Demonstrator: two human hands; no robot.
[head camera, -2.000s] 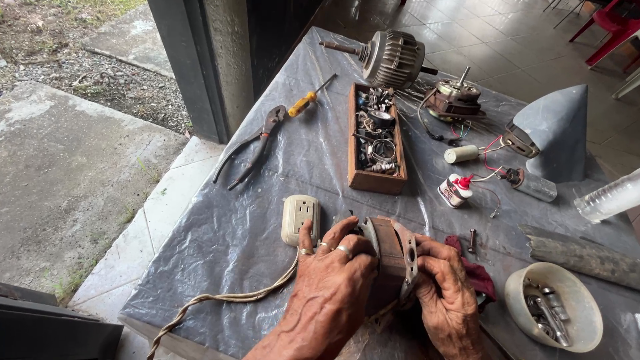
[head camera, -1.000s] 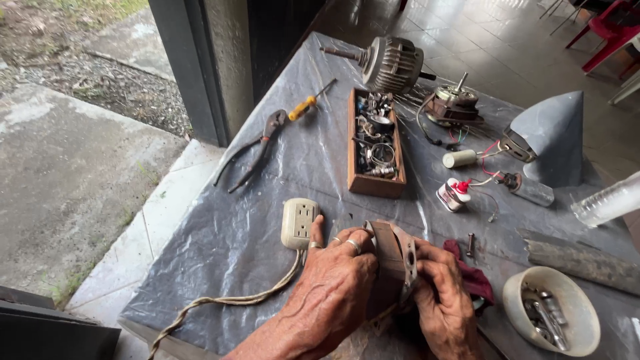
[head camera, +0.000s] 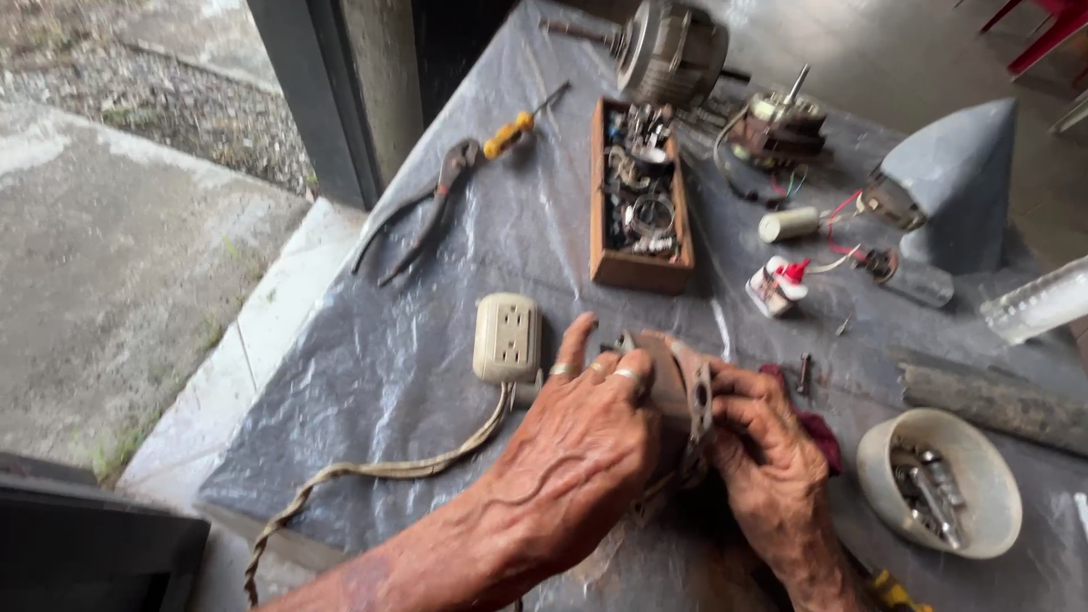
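Between my hands, near the table's front edge, is a brown electric motor core (head camera: 667, 374) with a metal end bracket (head camera: 700, 395) on its right side. My left hand (head camera: 578, 442), with rings on several fingers, grips the core from the left; its index finger sticks out, away from the part. The fingers of my right hand (head camera: 765, 450) hold the bracket side. My palms hide much of the underside. Left of the part lies a beige outlet box (head camera: 507, 338) on a twisted cord (head camera: 382, 467). Behind my right hand are a dark red cloth (head camera: 820, 438) and a bolt (head camera: 804, 374).
Pliers (head camera: 442, 191) and a yellow-handled screwdriver (head camera: 510, 134) lie at the back left. A wooden box of small parts (head camera: 642, 270) stands mid-table, with motors (head camera: 676, 55) behind. A bowl of sockets (head camera: 875, 501), a grey pipe piece (head camera: 986, 399) and a glue bottle (head camera: 775, 287) are at right.
My left index finger has lifted away from the part and now points outward. Both hands still hold the motor core.
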